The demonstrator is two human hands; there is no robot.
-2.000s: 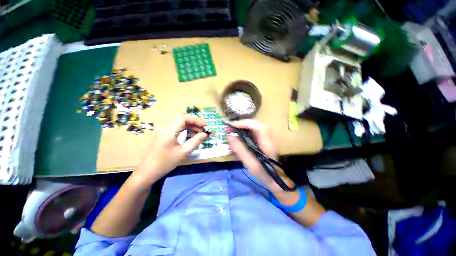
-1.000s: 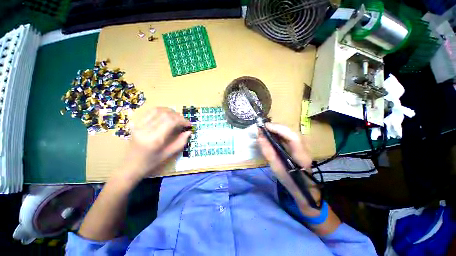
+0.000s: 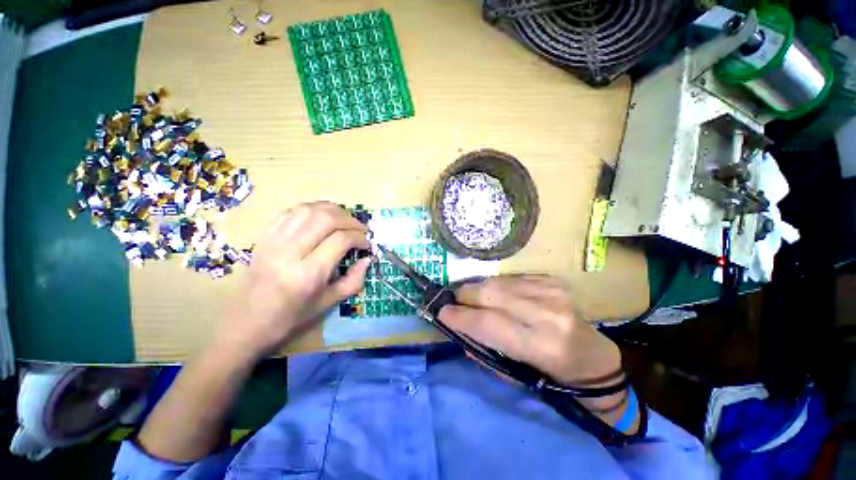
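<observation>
My right hand (image 3: 530, 323) holds the black soldering iron (image 3: 439, 302). Its metal tip and the thin feed tube beside it reach over the left part of the green PCB panel (image 3: 405, 272). My left hand (image 3: 305, 267) is at the panel's left edge, fingertips close together near the iron tip; whatever is between them is too small and hidden to tell. Black parts show along the panel's left side, partly under my left fingers. The panel lies on a white backing sheet (image 3: 349, 331). A loose pile of small components (image 3: 155, 183) lies to the left.
The round brown tip cleaner pot (image 3: 526, 208) with silvery shavings stands just behind the iron. A spare green panel (image 3: 349, 70) and few loose parts (image 3: 263, 38) lie farther back. The fan (image 3: 591, 37), solder feeder (image 3: 666, 159), solder reel (image 3: 784, 70) and yellow-green strip (image 3: 597, 234) are at the right.
The iron has moved from the cleaner pot left and down to the panel's left side. My left hand stays by the panel's left edge. The view has shifted.
</observation>
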